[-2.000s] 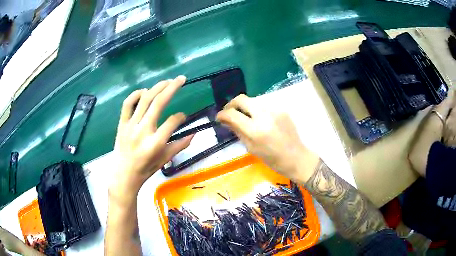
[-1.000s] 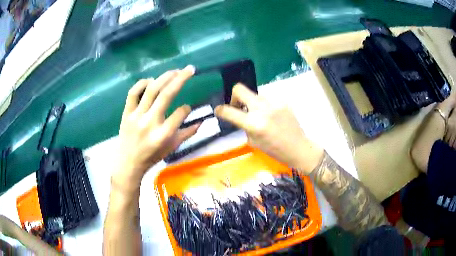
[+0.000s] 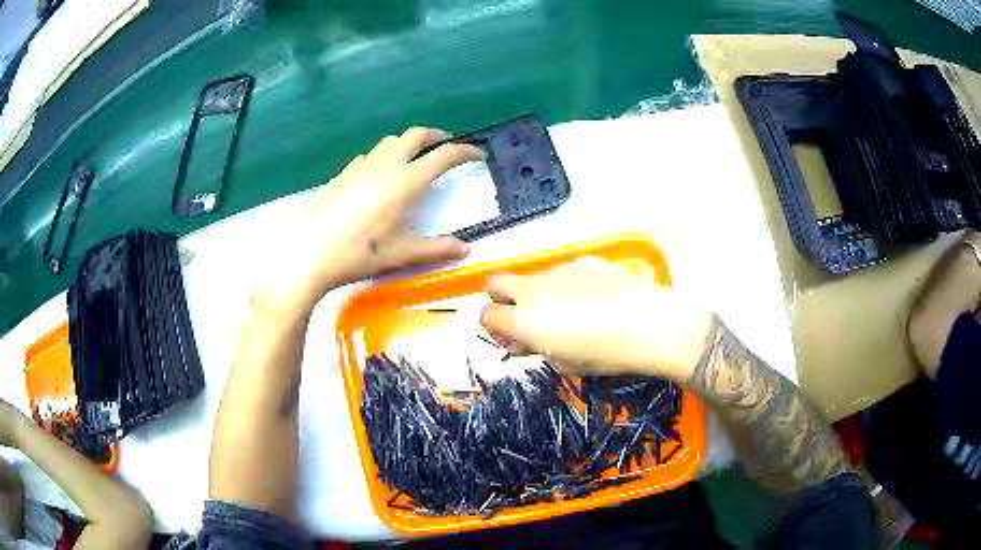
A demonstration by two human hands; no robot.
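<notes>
A black phone-like frame lies on the white work surface behind the orange tray, its solid panel at the right end. My left hand holds it by its long edges, fingers on the far edge and thumb at the near edge, covering its left part. My right hand is over the orange parts tray, thumb and fingertips close together above the pale tray bottom; whether they hold a strip cannot be told. A heap of thin black strips fills the near half of the tray.
Stacked black frames stand on cardboard at right, by a person's arm. Another stack stands at left beside a second orange tray and another person's arm. Two loose frames lie on the green conveyor belt.
My right hand has left the frame and moved down over the tray. The frame now lies flatter on the white surface, still in my left hand. The whole view has shifted.
</notes>
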